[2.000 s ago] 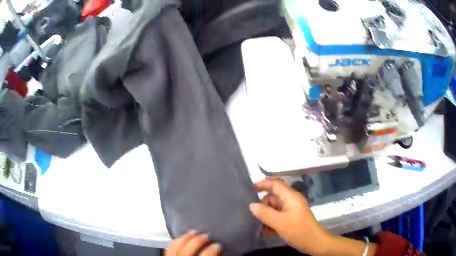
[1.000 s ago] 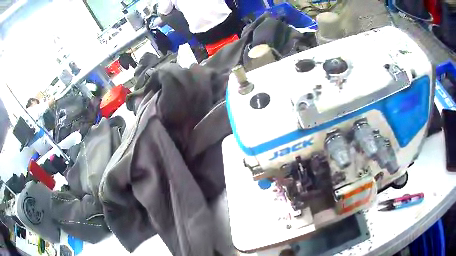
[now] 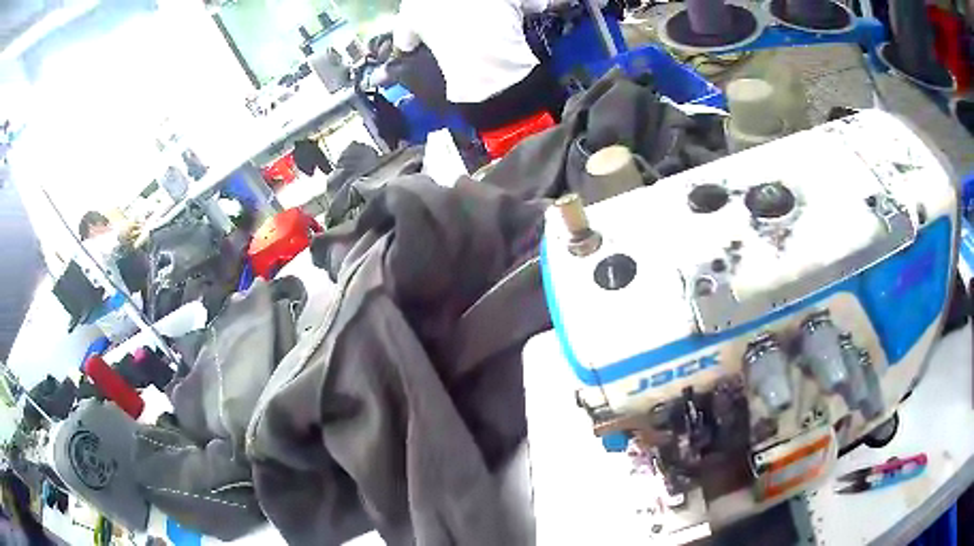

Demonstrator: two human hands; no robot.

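A large dark grey knit garment [image 3: 374, 395] lies heaped on the table left of the machine, with a pale seam line down it. One long grey part runs down past the picture's bottom edge. The white and blue overlock machine [image 3: 737, 288] stands to its right. The presser foot and needle area [image 3: 684, 448] is at the machine's lower left front, with no cloth seen under it. Neither of my hands is in view.
Thread snips [image 3: 882, 472] lie right of the machine. A round grey printed piece [image 3: 96, 459] is at the far left. Red items [image 3: 282, 241] and a blue crate [image 3: 662, 77] are behind. A person in a white top [image 3: 475, 48] is at the back.
The view has tilted up from the table's front edge, and my two hands on the grey tube have gone out of the picture. The machine and garment now appear lower in the picture.
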